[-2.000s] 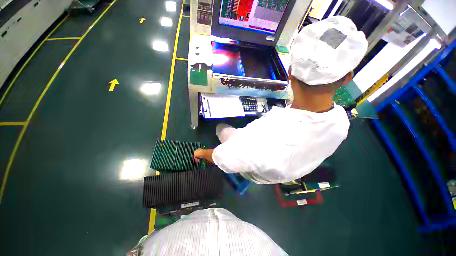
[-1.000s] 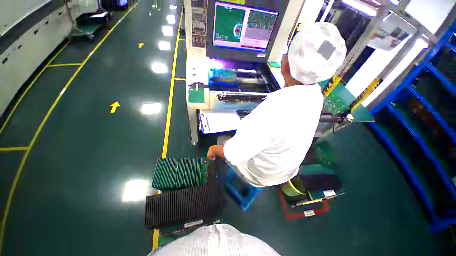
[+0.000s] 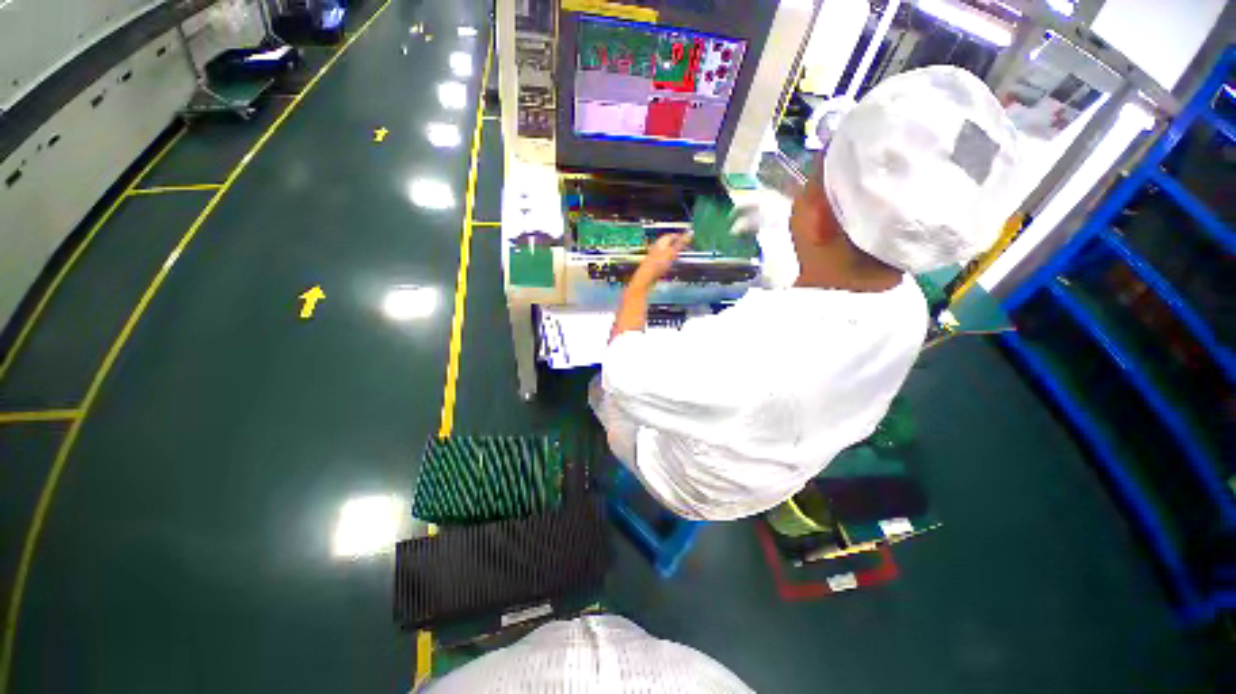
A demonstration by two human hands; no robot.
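Note:
Neither of my hands is in view; only my white-clothed front shows at the bottom edge. Nearest in front of me on the floor is a black ribbed rack (image 3: 502, 563) with a white label. Beyond it, touching or nearly touching, stands a slotted rack filled with upright green boards (image 3: 485, 479). A seated person in white holds a green circuit board (image 3: 718, 227) with both hands over the open bay of the inspection machine (image 3: 537, 214). Another green board (image 3: 610, 235) lies in the bay.
A monitor (image 3: 653, 82) shows board images above the bay. A white sheet (image 3: 575, 338) lies on the lower shelf. A blue stool (image 3: 656, 526) is under the person. A red base (image 3: 830, 580) is on the floor behind them. Blue shelving (image 3: 1105, 363) stands right; a trolley (image 3: 233, 84) is far left.
The person's arm has moved from beside the board rack up to the machine bay, where both hands now hold a board. The bay's blue glow is gone and the monitor picture has changed.

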